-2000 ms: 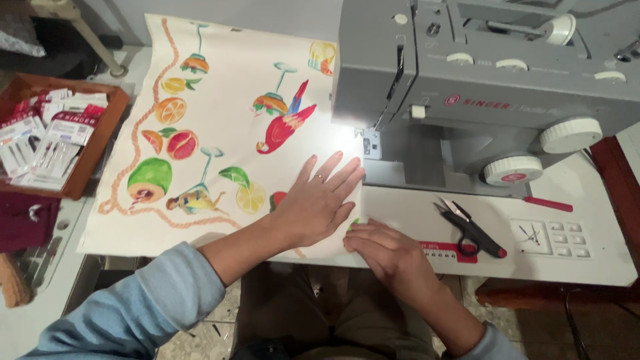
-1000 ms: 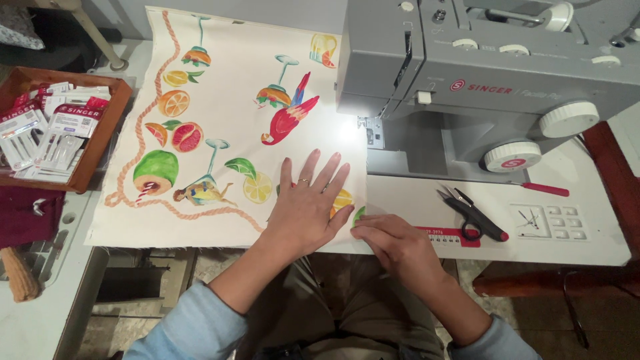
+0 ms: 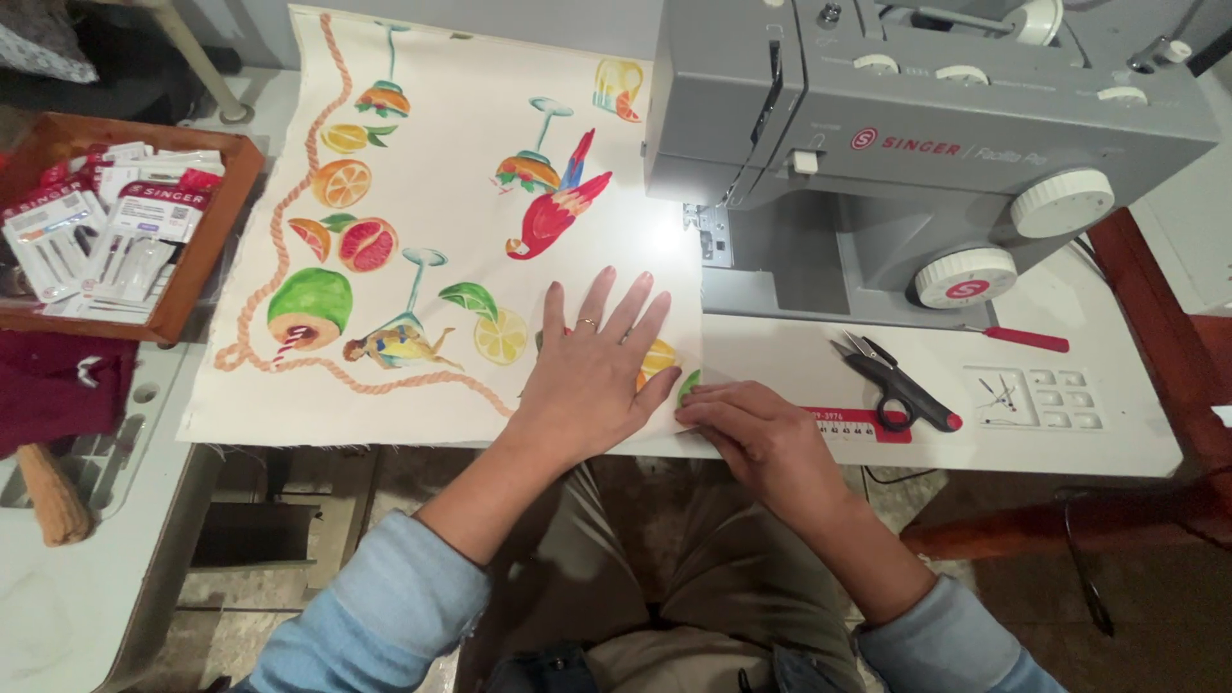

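Note:
A cream printed fabric [image 3: 443,125] with fruit, a parrot and a rope border lies flat on the table, its right edge beside the presser foot [image 3: 695,219] of a grey Singer sewing machine [image 3: 924,106]. My left hand [image 3: 606,371] rests palm down on the fabric, fingers spread. At the fabric's lower right corner, my right hand [image 3: 760,433] pinches the edge between thumb and fingers. The machine's lamp lights the fabric near the needle area. Whether the fabric is under the foot cannot be told.
Right of my right hand lie a red ruler [image 3: 866,423], black-handled thread snips [image 3: 895,380] and a red-handled tool [image 3: 1025,339]. A moulded tray [image 3: 1035,397] holds small pins or needles. At left stand a wooden box [image 3: 217,231] of needle packs and a maroon cloth [image 3: 58,385].
My left hand has moved slightly on the fabric, its fingers now pointing more straight up toward the machine. My right hand still pinches the corner.

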